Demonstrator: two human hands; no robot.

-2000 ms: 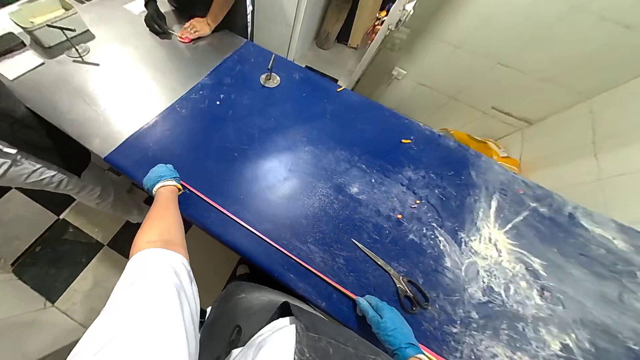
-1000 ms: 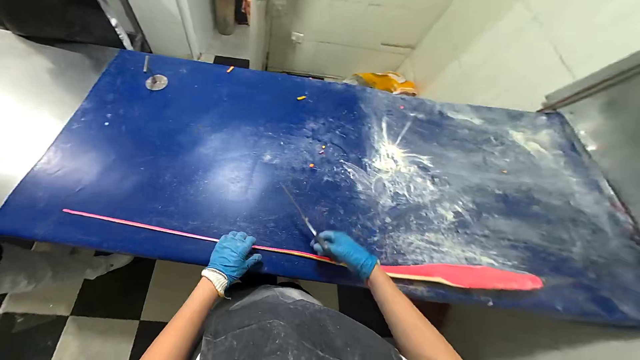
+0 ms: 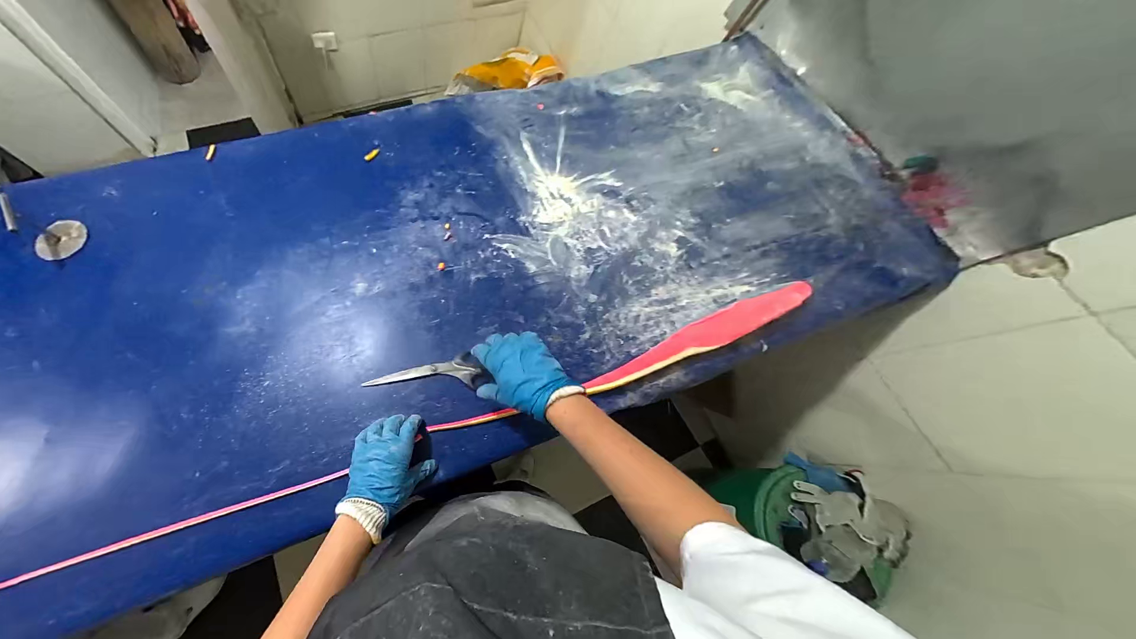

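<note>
A long pink strip of soft material (image 3: 222,512), yellow along one edge, runs near the front edge of the blue-covered table (image 3: 204,355) and widens at the right into a flat pink piece (image 3: 710,333). My left hand (image 3: 383,466), in a blue glove with a knitted cuff, rests on the thin strip, fingers partly hidden. My blue-gloved right hand (image 3: 524,373) is on the handles of metal scissors (image 3: 417,374), just above the strip; the blades lie closed and point left. How firmly the fingers hold the handles is hidden.
White powder (image 3: 568,204) is smeared over the right half of the table, with small orange scraps (image 3: 441,266) nearby. A metal disc with a short rod (image 3: 61,240) stands at the far left. A green bin (image 3: 763,501) with used gloves stands on the floor at the lower right.
The right hand has gone from pressing the strip two seconds ago to the scissors. The left hand was farther along the strip to the left then. The view has swung right.
</note>
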